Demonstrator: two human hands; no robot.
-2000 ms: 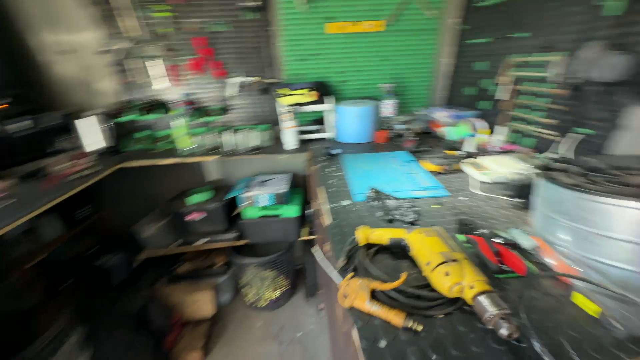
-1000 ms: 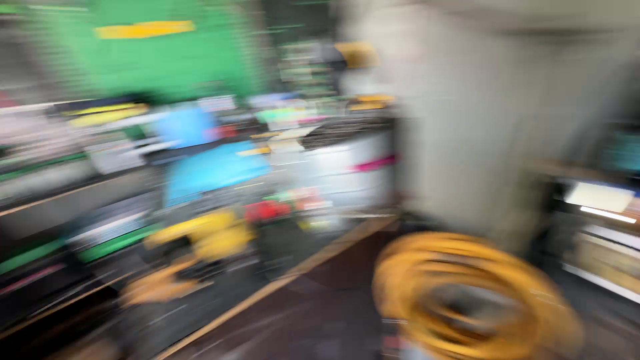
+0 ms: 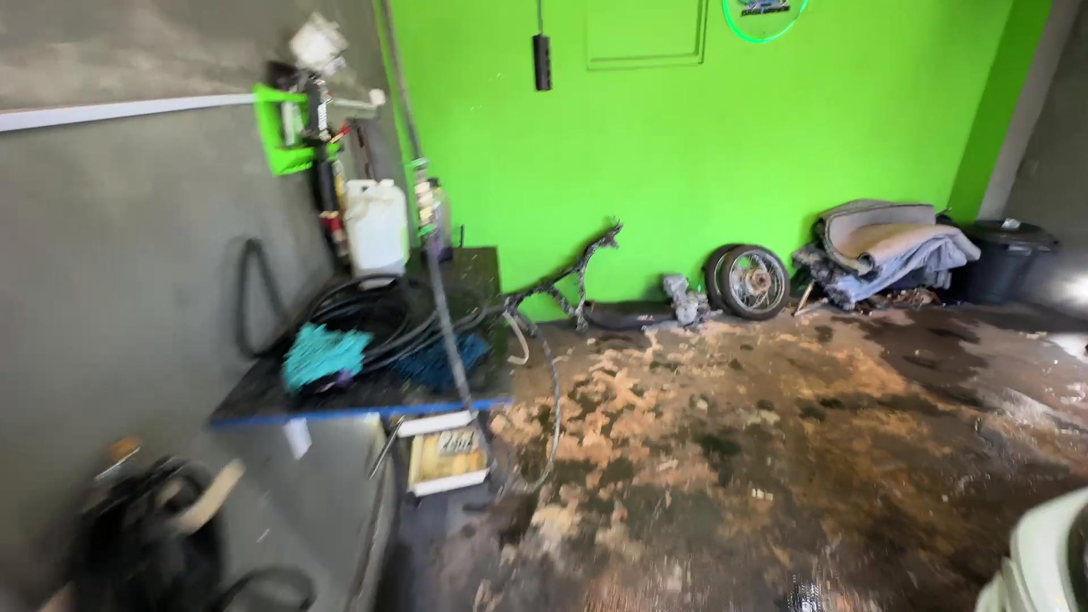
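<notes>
Neither of my hands shows in the head view. A dark table with a blue edge [image 3: 450, 406] stands against the grey wall at the left. On it lie a coiled black hose [image 3: 387, 306], a turquoise microfibre cloth or mitt [image 3: 325, 355] and a dark blue one [image 3: 442, 359]. A white plastic jerrycan [image 3: 376, 225] stands at the table's back. Above it, a green wall holder [image 3: 285, 132] carries tools that are too blurred to name. A dark motorcycle frame [image 3: 552, 285] stands just right of the table, before the green wall.
A shallow tray [image 3: 448, 463] is low beside the table. Along the green wall are spoked motorcycle wheels [image 3: 753, 282], piled rugs or cloths [image 3: 888, 246] and a black lidded bin [image 3: 1003, 259]. The floor [image 3: 722, 459] is stained and looks wet. A pale rounded object [image 3: 1041, 552] enters at lower right.
The view has swung far away from the workbench with the yellow drill and the orange coil; now it shows the green wall and the wet floor.
</notes>
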